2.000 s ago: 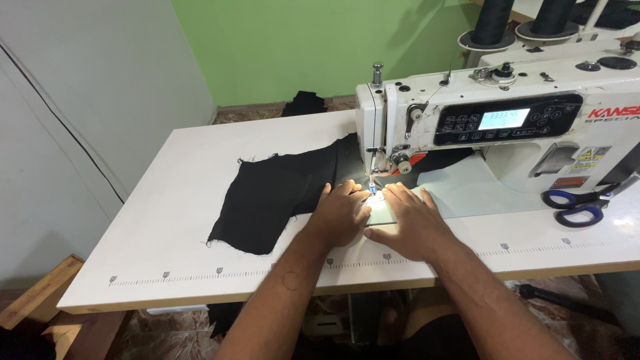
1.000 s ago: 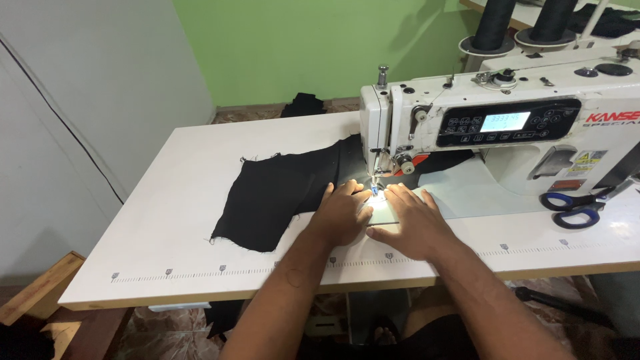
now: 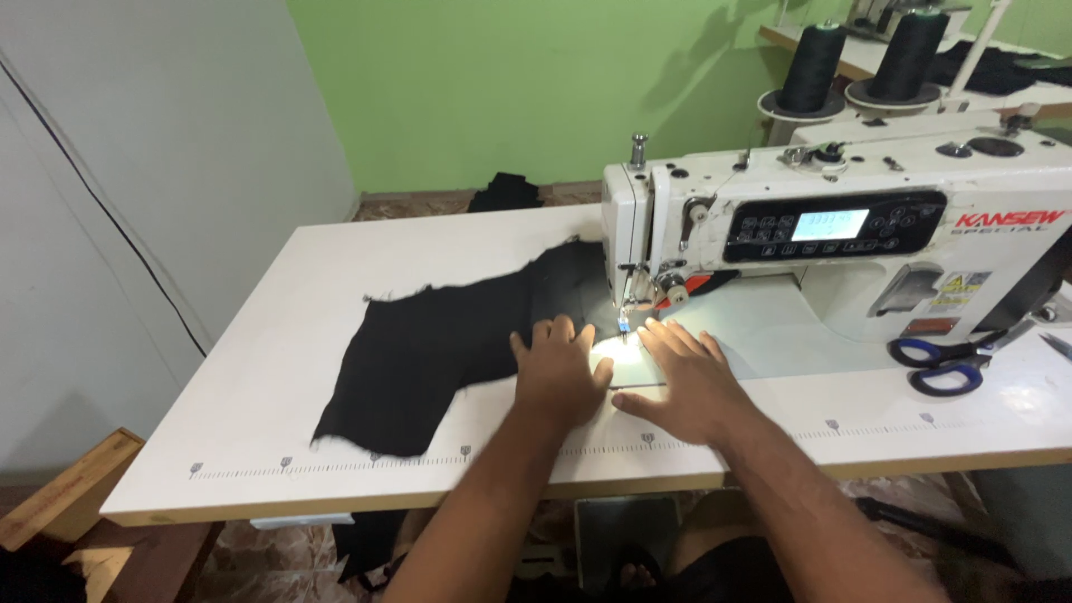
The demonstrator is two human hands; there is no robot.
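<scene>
A piece of black fabric (image 3: 435, 343) lies across the white table, its right part running under the head of a Kansew sewing machine (image 3: 837, 226). My left hand (image 3: 561, 368) rests with spread fingers on the fabric's near edge, left of the lit needle and presser foot (image 3: 623, 325). To the right of the needle, my right hand (image 3: 687, 377) lies palm down, its fingertips by the fabric edge and its thumb pointing left on the machine bed. Neither hand is closed around anything. The fabric behind the machine head is partly hidden.
Blue-and-black scissors (image 3: 946, 364) lie on the right of the table (image 3: 251, 402), beside the machine base. Two black thread cones (image 3: 812, 71) stand behind the machine. More black cloth (image 3: 506, 193) is beyond the far edge. A wooden box edge (image 3: 71, 486) is at lower left.
</scene>
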